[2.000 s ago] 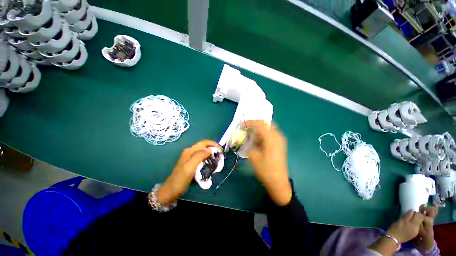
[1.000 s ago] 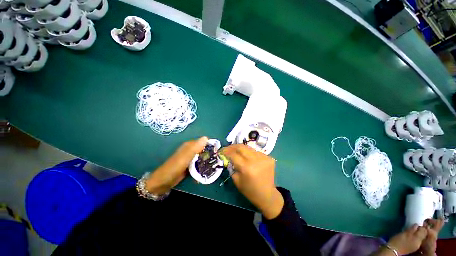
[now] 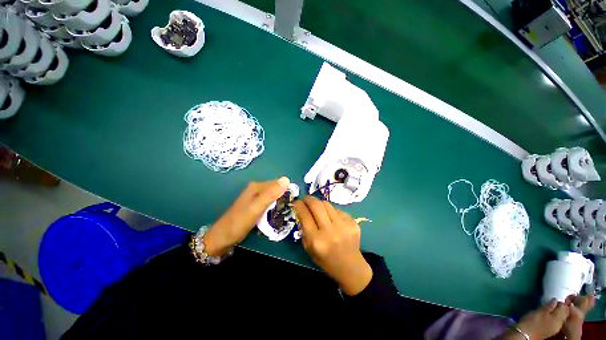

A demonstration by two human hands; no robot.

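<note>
A white camera head shell [image 3: 272, 229] with dark electronics inside lies near the bench's front edge. My left hand [image 3: 247, 214] holds it by its left and upper rim. My right hand [image 3: 330, 240] is at the shell's right side, fingertips bunched at the electronics; a thin yellowish tip sticks out behind the hand. What the fingertips pinch is hidden. The white camera body with bracket arm [image 3: 355, 129] lies just beyond, its round open end towards me. Thin dark wires [image 3: 323, 190] run from that end towards the shell.
A pile of white sealing rings [image 3: 224, 136] lies left, another [image 3: 503, 232] right. A single head shell [image 3: 179, 34] stands at the upper left, beside stacked shells [image 3: 100, 30]. More shells [image 3: 561, 167] stand right. Another person's hands [image 3: 558, 320] hold a white body. A post [image 3: 288, 18] and pale rail are behind.
My right hand has gone from the body's open end to the shell, uncovering that end. The yellow item at its fingertips has given way to a yellowish tip behind the hand. The view has shifted slightly.
</note>
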